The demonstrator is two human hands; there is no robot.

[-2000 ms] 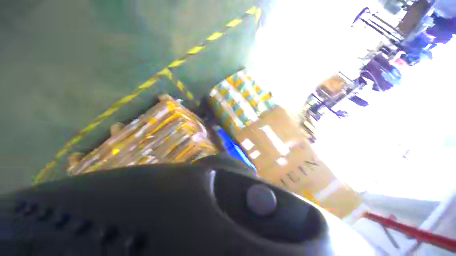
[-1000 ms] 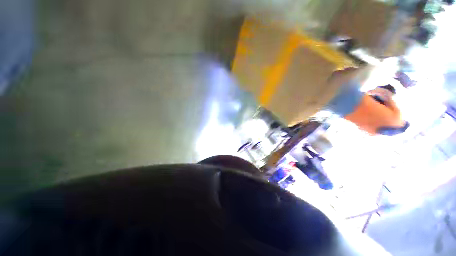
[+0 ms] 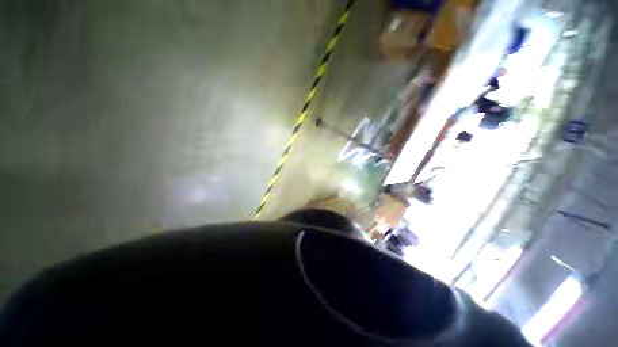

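A large dark curved shell (image 3: 169,284), which looks like part of a black headset, fills the bottom of the head view. An oval recess (image 3: 376,284) with a thin pale rim shows on its right part. A small rounded dark bump stands on its top edge. Neither of my hands is in the picture, so I cannot tell whether one holds the shell.
The view is tilted. A grey-green floor (image 3: 149,122) fills the left, with a yellow-black tape line (image 3: 298,122) running across it. Brown cartons (image 3: 404,34) show at the top, right of centre. A bright, overexposed work area lies at the right, with a strip light (image 3: 552,312) at lower right.
The view has moved to another part of the floor. The pallet stack, the large taped cartons and the orange-clad person are gone from view. The dark shell stays along the bottom.
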